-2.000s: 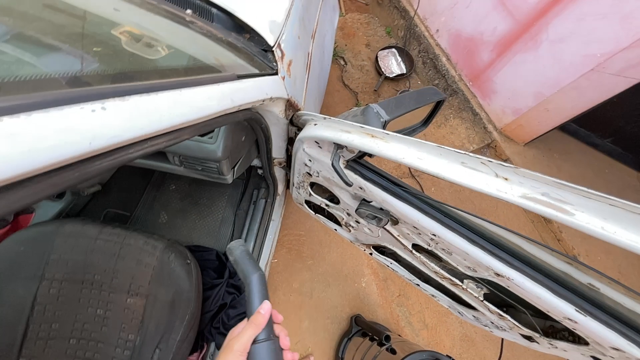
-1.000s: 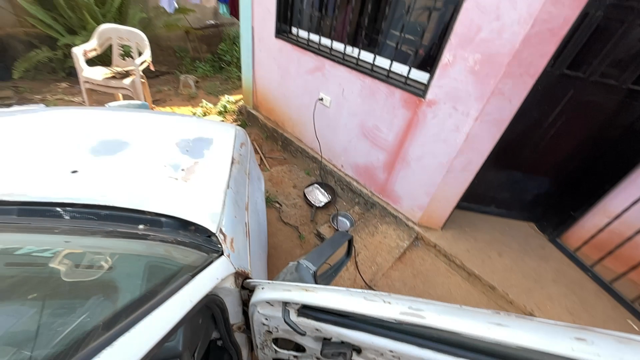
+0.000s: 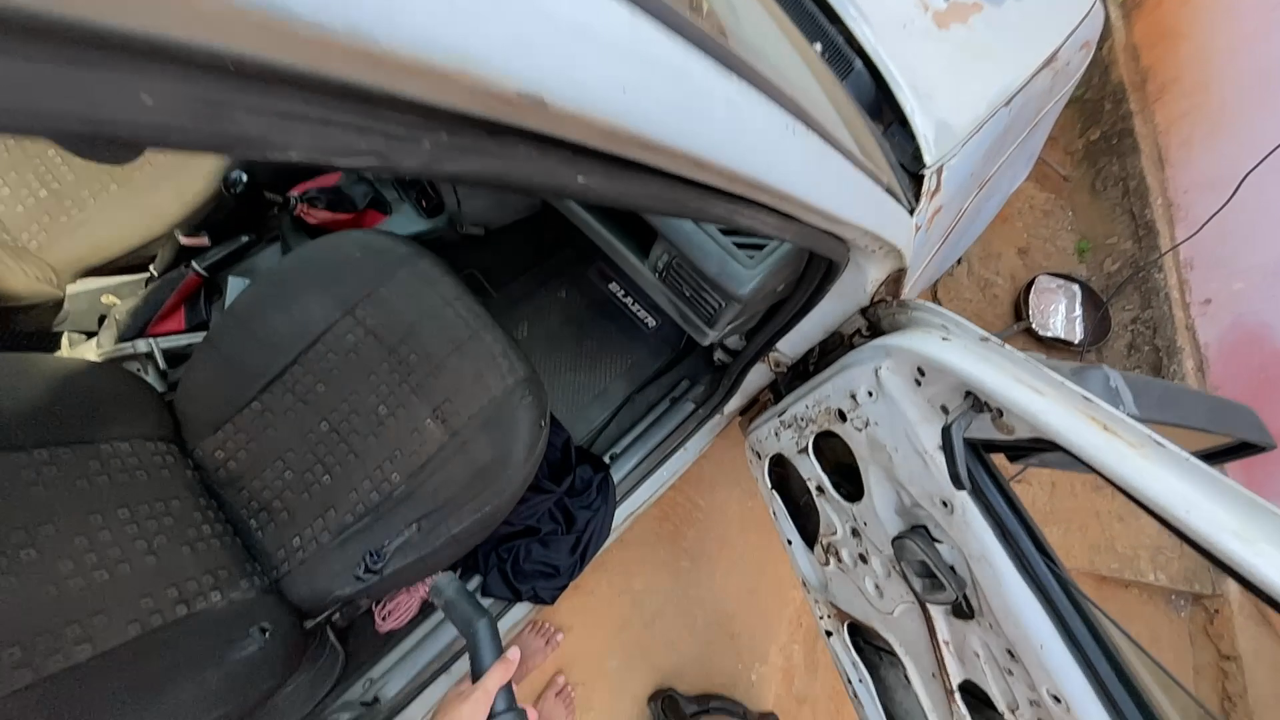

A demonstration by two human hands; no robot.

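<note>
One hand comes in at the bottom edge, its fingers around a black vacuum hose wand; by its thumb side it seems to be my left hand, though this is not certain. The wand's tip is near a bundle of pink cord at the base of the dark patterned car seat. Dark blue cloth lies between the seat and the door sill. A black floor mat covers the footwell. My other hand is out of view.
The white car door stands open at the right, its inner metal bare, with a side mirror. Beyond it a pan with foil rests on the dirt by a pink wall. Bare feet and a black object are below.
The view has swung away to the house and back to the car interior. The wand's tip, over the seat's front side two seconds ago, is now down by the seat base and the pink cord.
</note>
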